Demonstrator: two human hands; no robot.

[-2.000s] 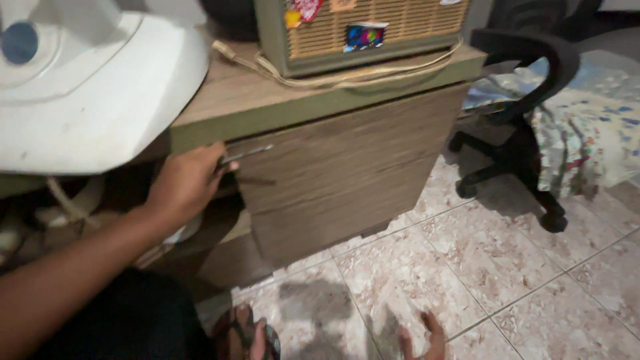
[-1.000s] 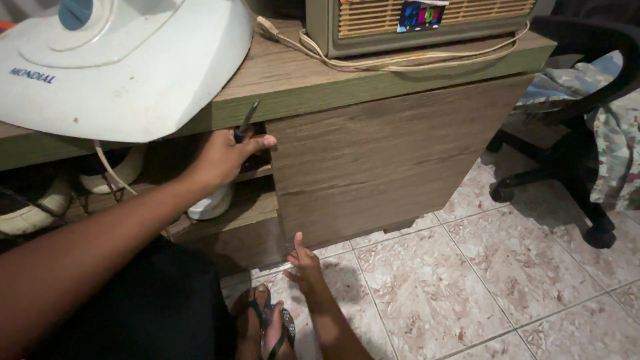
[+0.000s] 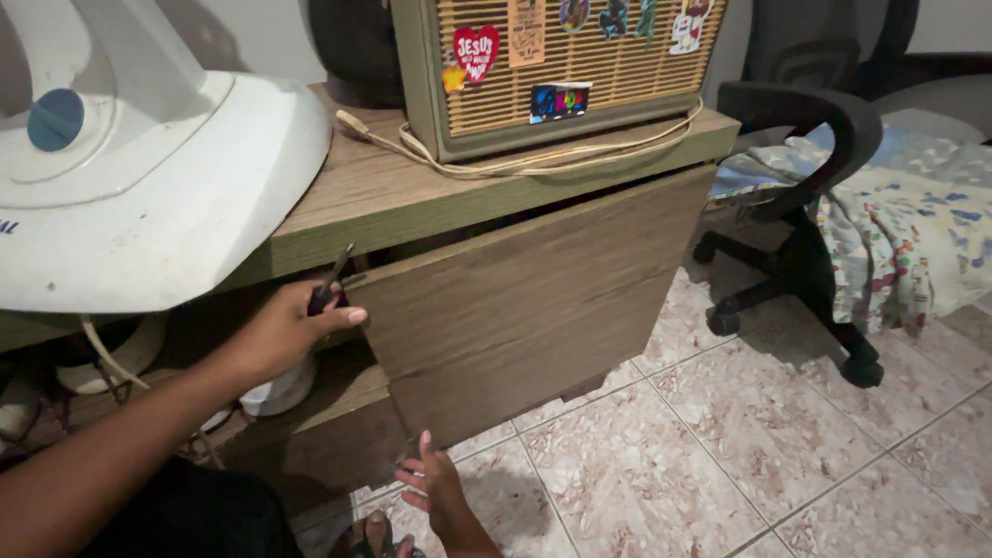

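My left hand is closed around a screwdriver with a dark handle, its shaft pointing up toward the edge of the wooden top. The thumb lies by the upper left corner of a wood-grain cabinet door, which stands slightly away from the cabinet at its top. My right hand is low, close to the door's bottom left corner, fingers spread and nothing in it; whether it touches the door I cannot tell. Above the door runs the greenish edge of the cabinet top.
A white fan base overhangs the top's left side. A stickered vintage-style radio and a pale cable sit at the back. White containers are on the lower shelf. A black swivel chair with patterned cloth stands right, on tiles.
My right hand, over the floor two seconds ago, has moved left to the door's lower corner. The door's top now stands farther out from the cabinet. The screwdriver stays in my left hand.
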